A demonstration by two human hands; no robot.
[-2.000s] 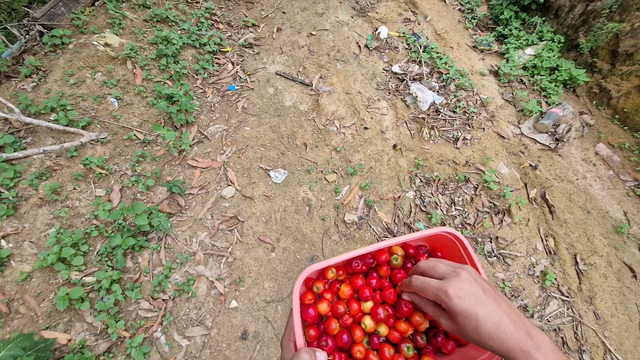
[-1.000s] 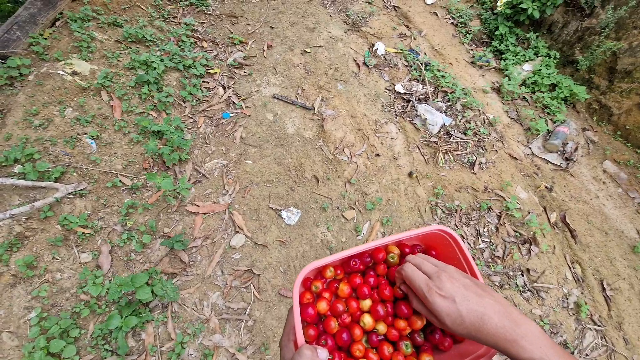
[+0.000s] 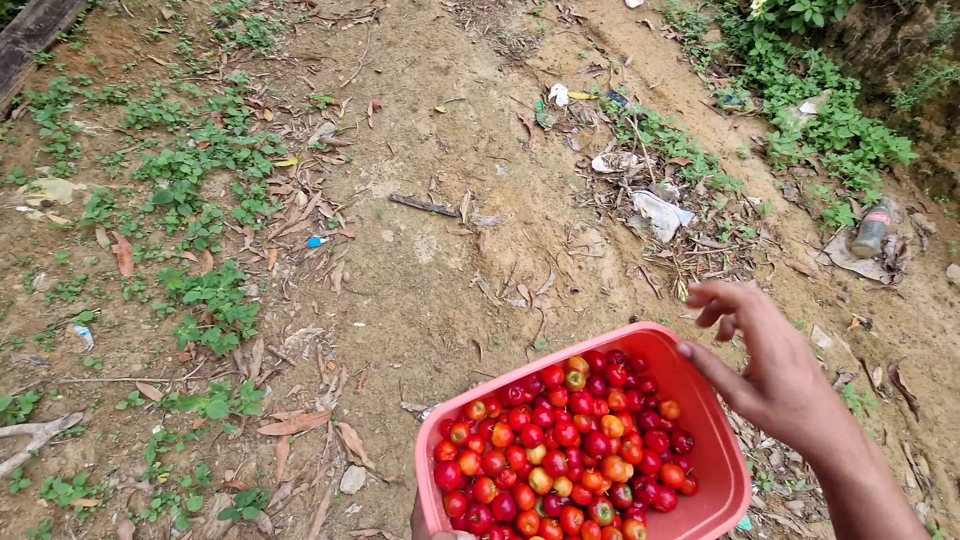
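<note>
A pink plastic tub [image 3: 720, 465] full of small red and orange cherry-like fruits [image 3: 555, 442], a few of them yellowish, is at the bottom centre-right. My left hand [image 3: 442, 534] grips its near left side; only parts of the fingers show at the frame's bottom edge. Beside the tub's upper right corner, my right hand [image 3: 757, 360] is raised with its fingers apart and nothing in them. Its thumb is close to the rim; whether it touches cannot be told.
Sloping dirt ground bears green weeds [image 3: 214, 304], dry leaves and a dark stick [image 3: 424, 205]. Crumpled white litter [image 3: 661, 214] and a bottle [image 3: 872, 229] lie to the right. A wooden beam [image 3: 30, 41] is at the upper left, a forked branch [image 3: 37, 441] lower left.
My right hand has come out of the fruit and up to the right of the tub, its fingers now spread. The left hand still holds the tub.
</note>
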